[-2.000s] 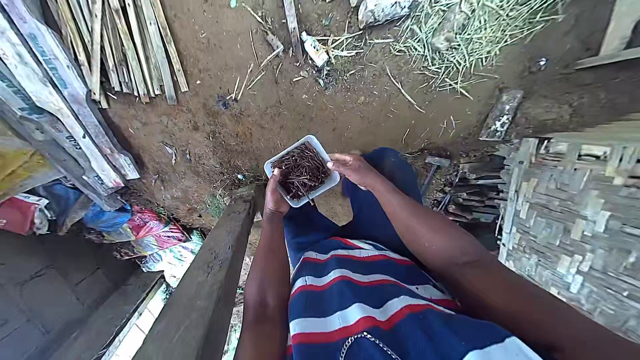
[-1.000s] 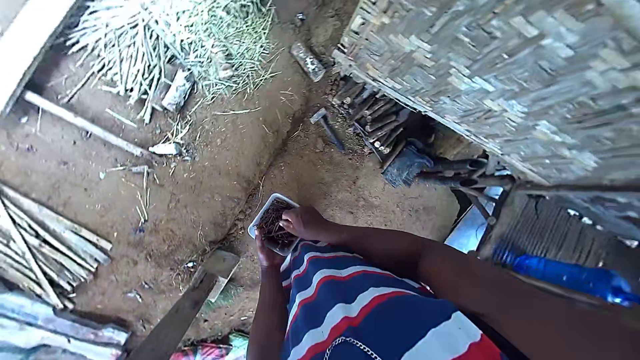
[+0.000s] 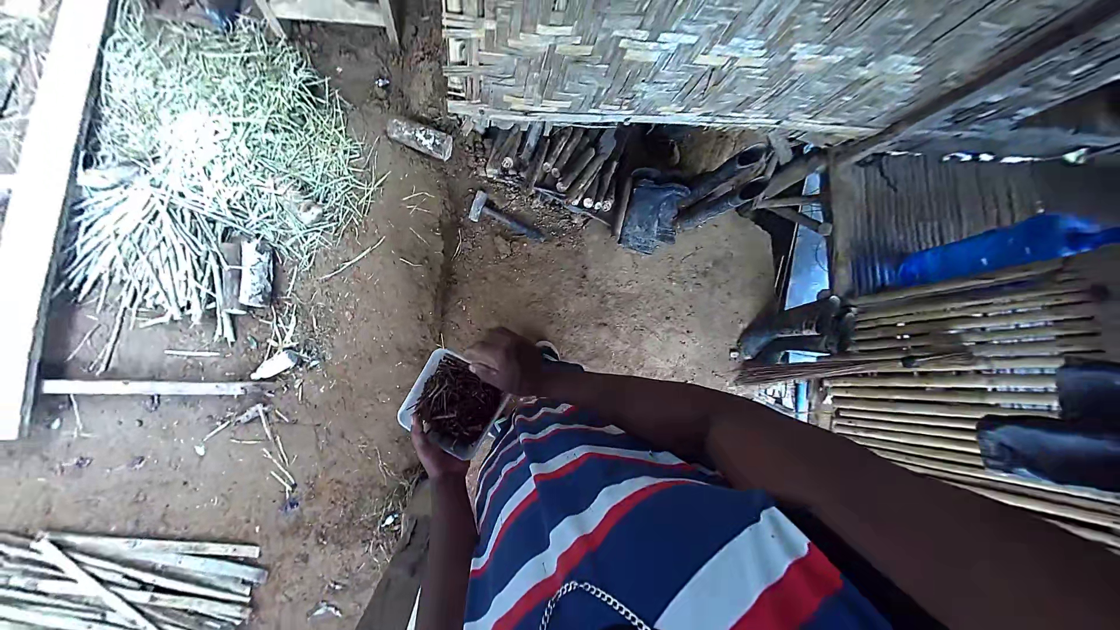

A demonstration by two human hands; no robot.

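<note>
A white plastic container (image 3: 409, 404) filled with dark brown, thin twig-like pieces (image 3: 457, 401) is held in front of my striped shirt. My left hand (image 3: 437, 453) grips its near left wall from the side and below. At the container's upper right edge is my right hand (image 3: 506, 360), its fingers bent over the rim beside the dark pieces. Whether those fingers pinch the rim or some of the pieces cannot be told.
A hammer (image 3: 506, 217) lies on the dirt floor near stacked firewood (image 3: 569, 166) under a woven bamboo wall (image 3: 665, 61). Cut stalks (image 3: 166, 245) are heaped at upper left, wooden slats (image 3: 131, 577) at lower left. Right are a bamboo-slat bench (image 3: 954, 394) and dark boots (image 3: 792, 331).
The view has swung to the right, bringing in the woven wall and the bamboo bench. The container stays in my left hand. My right hand has moved from over the pieces to the container's edge.
</note>
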